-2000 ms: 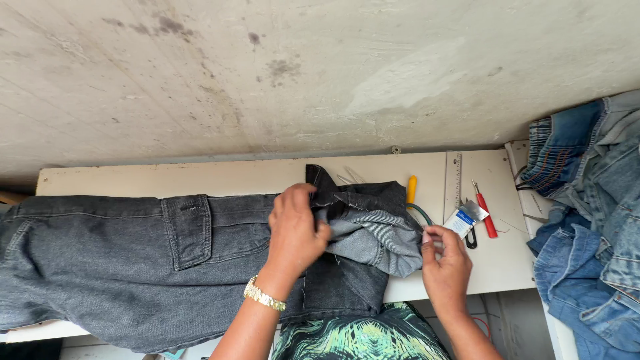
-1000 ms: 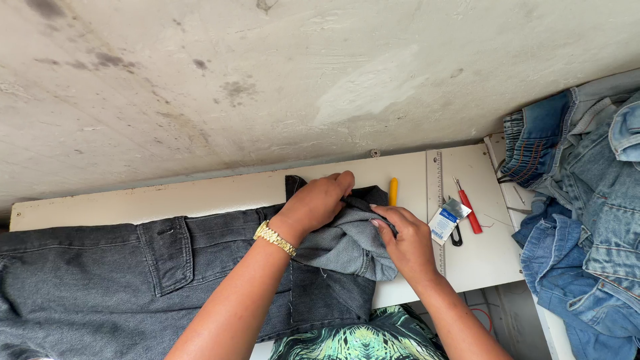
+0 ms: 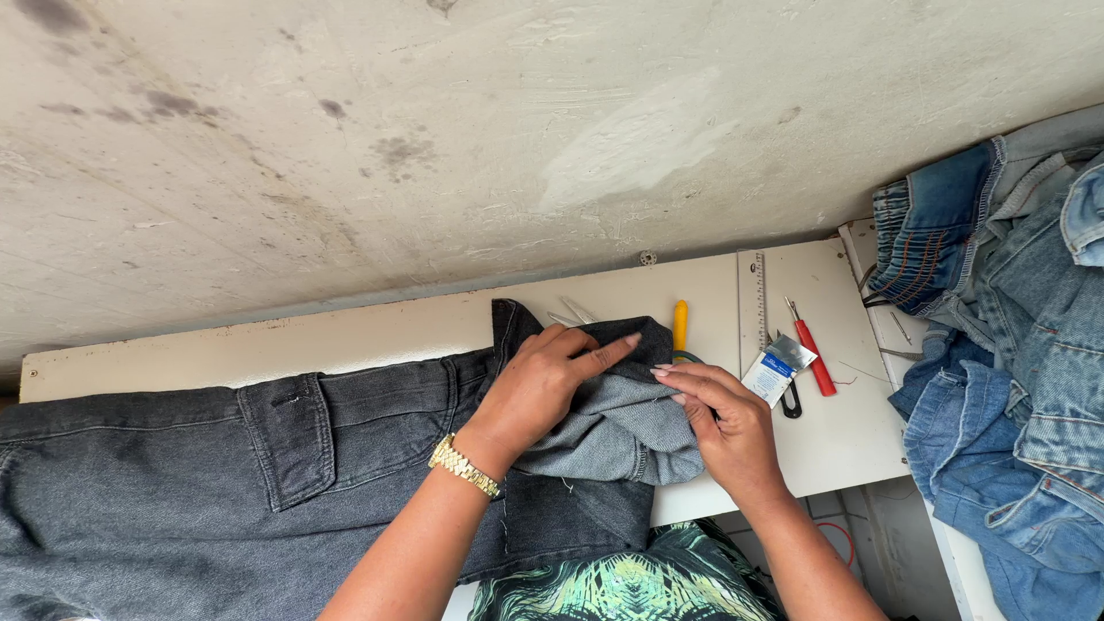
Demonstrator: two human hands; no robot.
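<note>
Dark grey denim trousers with a flapped pocket lie along the white table, their right end folded over so the lighter inner side shows. My left hand, a gold-coloured watch or bracelet on its wrist, rests on the dark folded edge with its fingers stretched to the right. With thumb and fingertips, my right hand pinches the right edge of the folded denim. Loose threads hang from a seam. Metal scissor-like tips stick out behind the cloth, and a yellow handle stands just beyond its corner.
Right of the cloth lie a clear ruler, a blue-and-white packet over a black-handled tool, and a red seam ripper. Blue denim garments are heaped at the right. A stained wall rises behind the white table.
My right hand has come in from the right side to the folded edge. My left hand, curled over the cloth one second ago, now lies flatter on it with fingers extended.
</note>
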